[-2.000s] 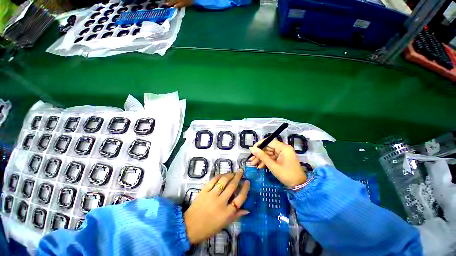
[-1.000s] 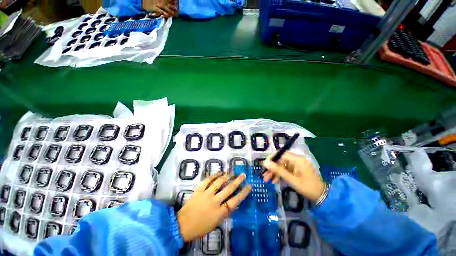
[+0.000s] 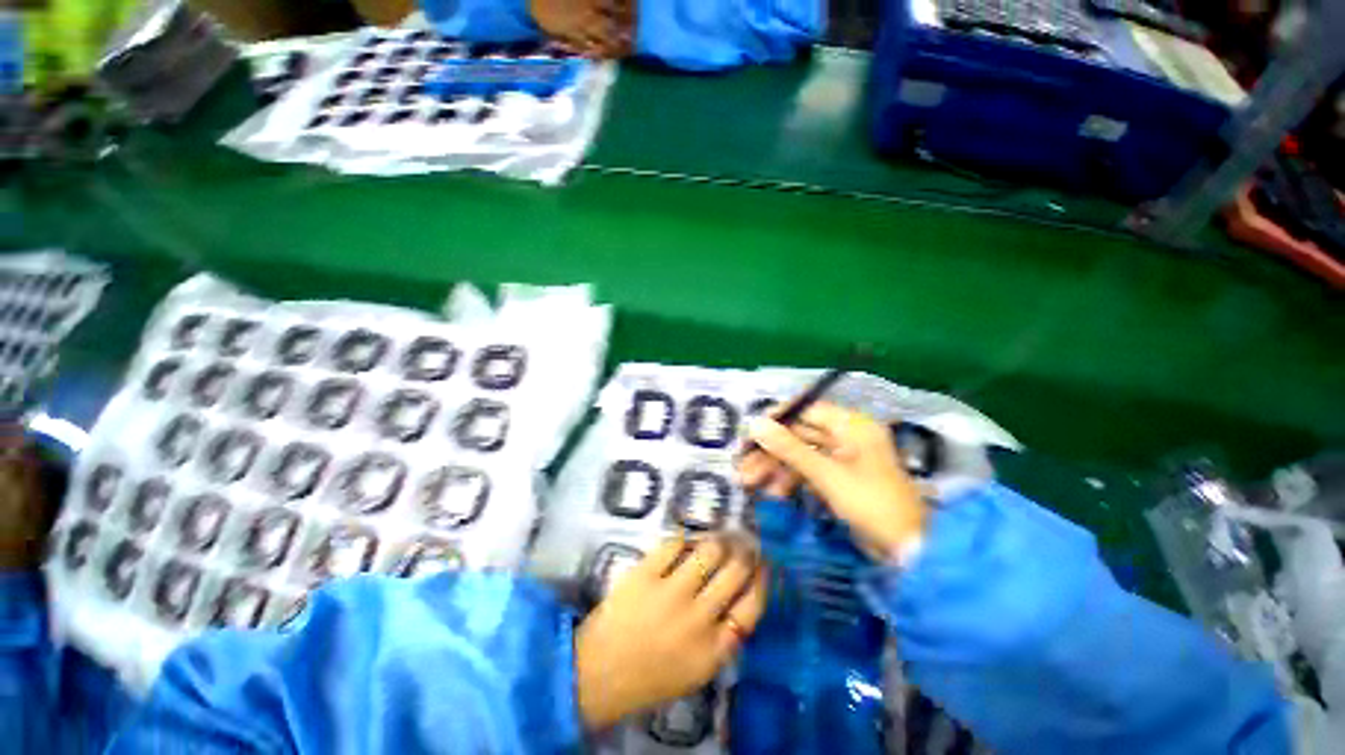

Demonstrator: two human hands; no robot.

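My right hand holds black pen-like tweezers, slanting up to the right, their lower tip hidden by the fingers. My left hand rests palm down, its fingertips at the upper left edge of the blue carrier sheet. The sheet lies over the right tray of black rounded-square housings. My two hands are close together, fingertips nearly meeting near the sheet's top edge. The frame is blurred, so I cannot tell whether a small piece is between the fingers or at the tip.
A second tray of housings lies left, another tray at the far left. Across the green bench are a person's hands, a tray with a blue sheet and a blue box. Clear plastic lies right.
The view has shifted, so most things appear further right. My right hand with the tweezers has come closer to my left hand, near the sheet's top edge. A dark hand shape now shows at the left edge.
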